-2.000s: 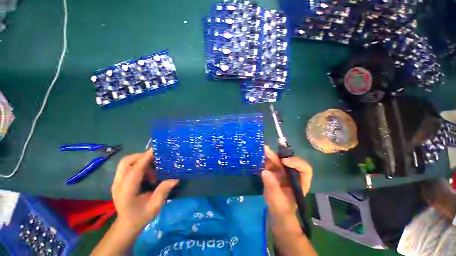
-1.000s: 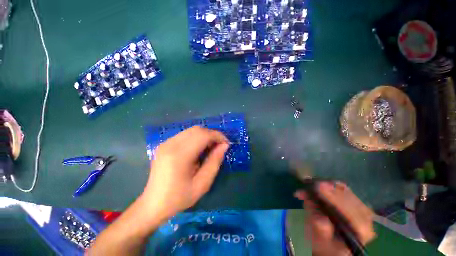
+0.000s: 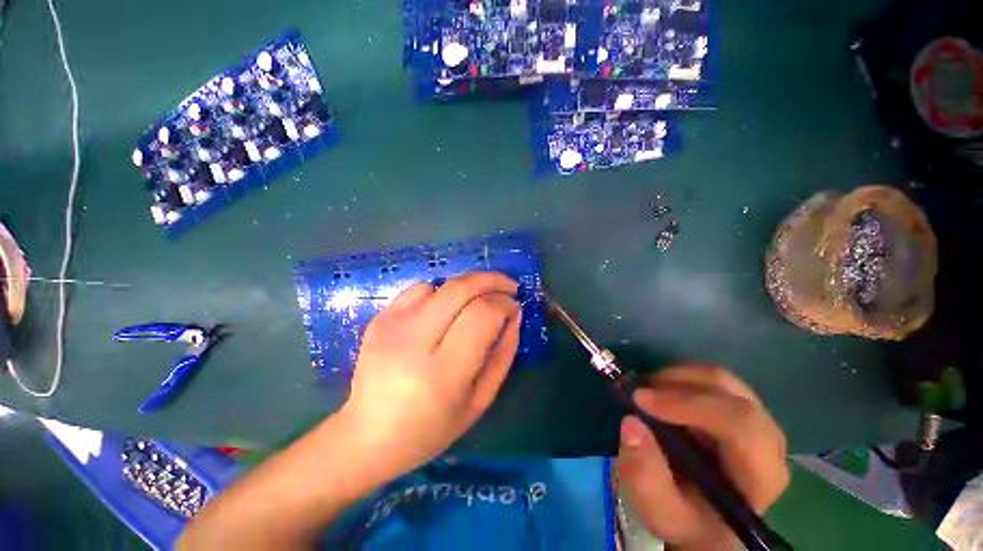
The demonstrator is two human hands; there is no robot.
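A blue circuit board panel lies solder side up on the dark green mat in front of me. My left hand lies over its right half, fingertips pinched together near the right end; whether they hold solder wire is hidden. My right hand grips the black handle of the soldering iron. The iron's tip points up-left and is at the panel's right edge, close to my left fingertips; contact cannot be told.
Blue-handled cutters lie open at left. A populated board is at upper left, a board stack at top centre. A round tan dish stands right, small loose parts before it. A white cable runs down the left.
The iron has moved up-left from the mat to the panel's right edge. My left hand has shifted slightly right and down, still over the panel. The view has shifted a little.
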